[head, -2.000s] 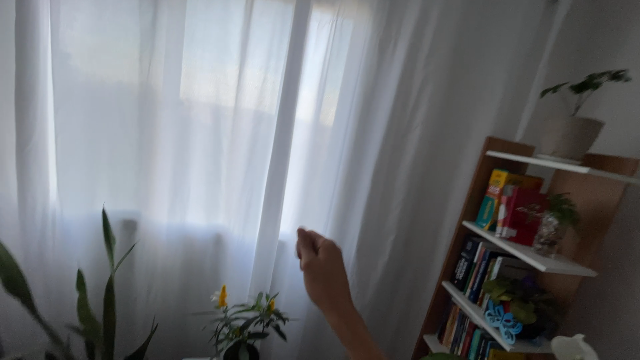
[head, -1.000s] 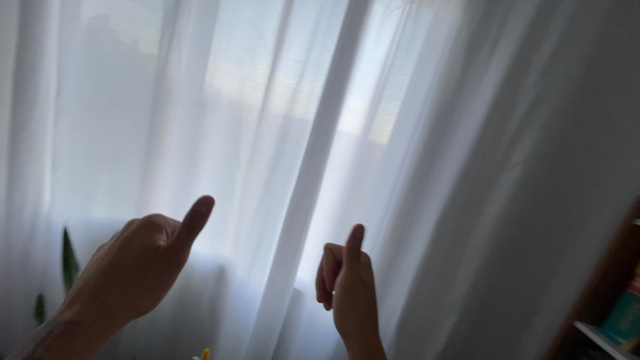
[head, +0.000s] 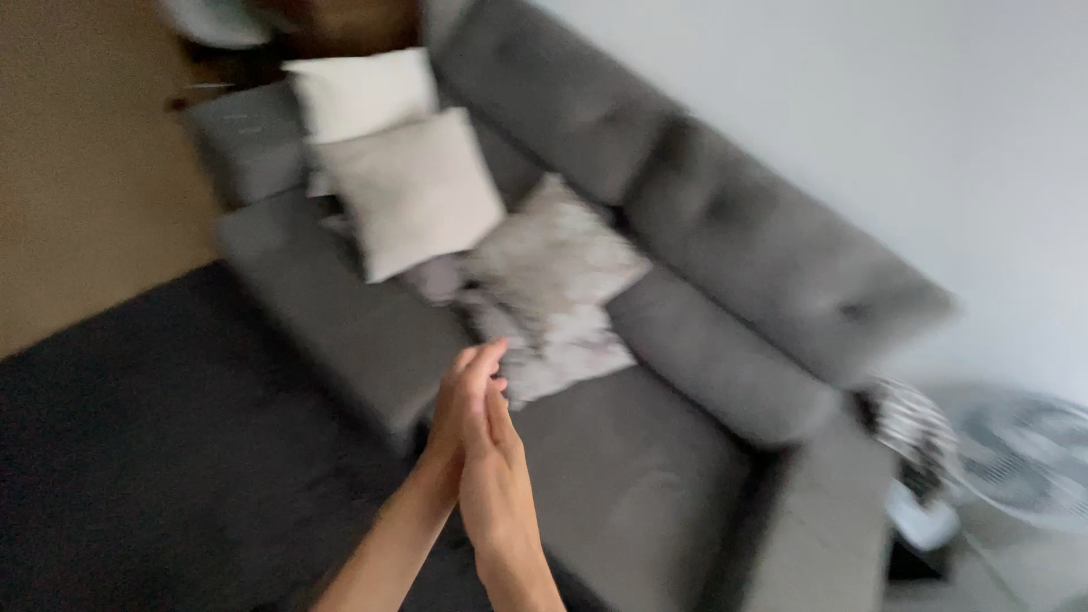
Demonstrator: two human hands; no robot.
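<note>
My left hand (head: 450,416) and my right hand (head: 497,450) are pressed together, palm to palm, at the lower middle of the head view. Their fingers point up and nothing shows between them. Behind them stands a grey upholstered sofa (head: 629,467), blurred by motion. On its seat lie a white cushion (head: 370,93), a beige cushion (head: 416,191) and a patterned cushion (head: 557,246), with another pale patterned cushion (head: 569,353) just beyond my fingertips. The inner faces of both palms are hidden.
A dark rug (head: 170,442) covers the floor at the left, beside a brown floor (head: 93,170). At the right, past the sofa's armrest (head: 824,510), are a fan (head: 1033,459) and a checkered cloth (head: 914,425). A pale wall (head: 892,127) rises behind the sofa.
The view has swung from the curtained window to the sofa. My hands, apart with thumbs up one second ago, are now together. Two seconds ago only one hand showed.
</note>
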